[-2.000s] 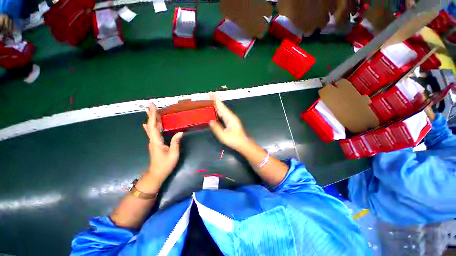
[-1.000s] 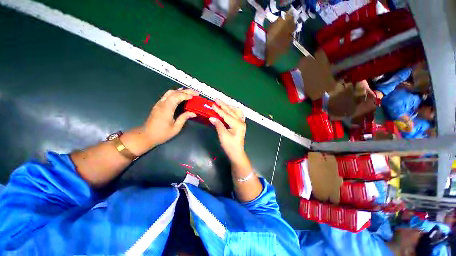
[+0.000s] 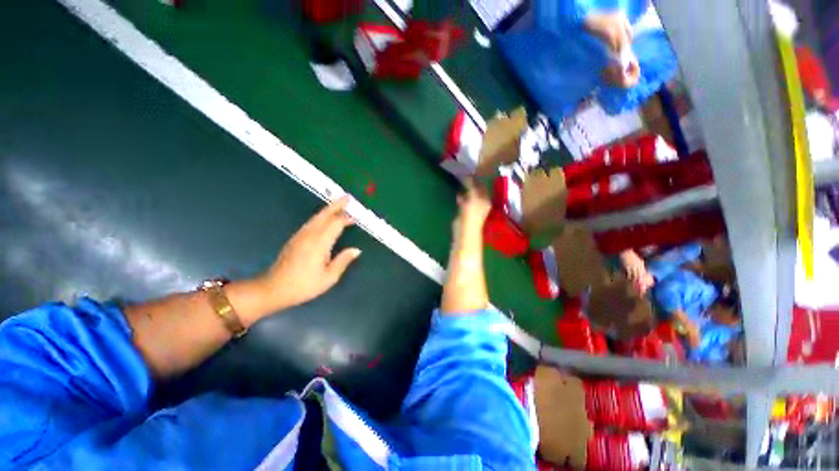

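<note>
My left hand [image 3: 316, 256] is open and empty over the dark green worktop [image 3: 138, 184], its fingertips near the white edge strip [image 3: 230, 124]. My right hand [image 3: 473, 204] is stretched out over the green belt [image 3: 391, 189]. It is blurred, beside a red box [image 3: 506, 232] and below an open red box [image 3: 464, 147] with a raised brown lid [image 3: 502, 141]. Its fingertips are unclear, so I cannot tell whether it grips anything.
More open boxes with brown lids [image 3: 544, 202] stand to the right. Red boxes are piled at the lower right [image 3: 614, 405]. A grey metal frame [image 3: 662, 370] crosses the right side. People in blue smocks work across the belt [image 3: 589, 55] and farther right [image 3: 695, 299]. Thin red scraps lie near my body.
The red box is no longer between my hands. My right hand has moved out over the belt, while my left hand stays over the worktop, now open. The view has shifted.
</note>
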